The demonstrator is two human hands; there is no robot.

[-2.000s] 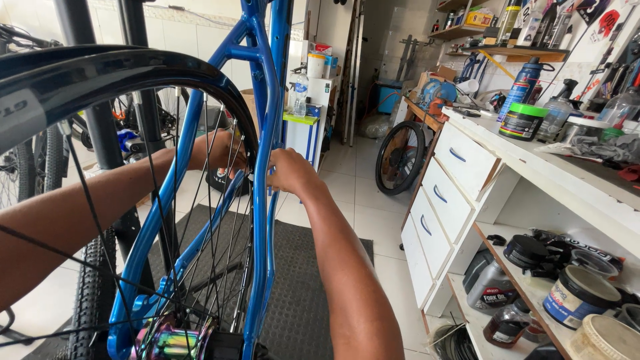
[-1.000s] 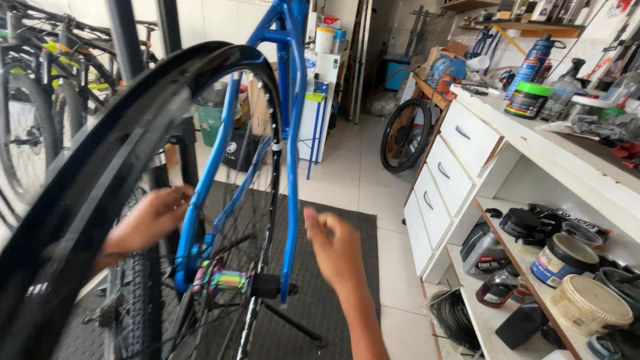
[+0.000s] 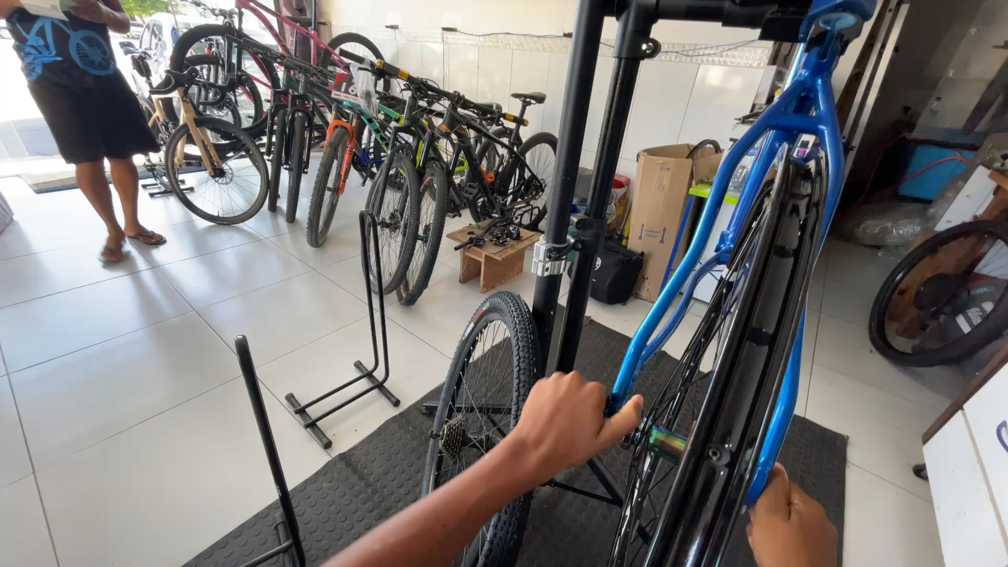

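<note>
A blue bicycle frame (image 3: 687, 236) hangs at the right, with a black bare-rimmed wheel (image 3: 744, 354) between its stays. The wheel's iridescent hub (image 3: 665, 442) shows low between the frame ends. My left hand (image 3: 579, 417) is at the lower end of the left stay, fingers curled over and thumb pointing toward the hub. My right hand (image 3: 787, 520) touches the lower end of the right stay, its fingers partly hidden behind it. Whether either hand grips the frame or a small axle part cannot be told.
A black repair stand (image 3: 571, 157) rises left of the frame over a ribbed rubber mat (image 3: 339, 504). A tyred wheel (image 3: 488, 394) stands beside it. Black floor racks (image 3: 374, 315), parked bicycles (image 3: 394, 181) and a person (image 3: 87, 94) are farther left. White drawers (image 3: 972, 472) edge the right.
The view has swung far left. My hands were higher on the frame, then apart beside the hub; now both are at the lower ends of the stays.
</note>
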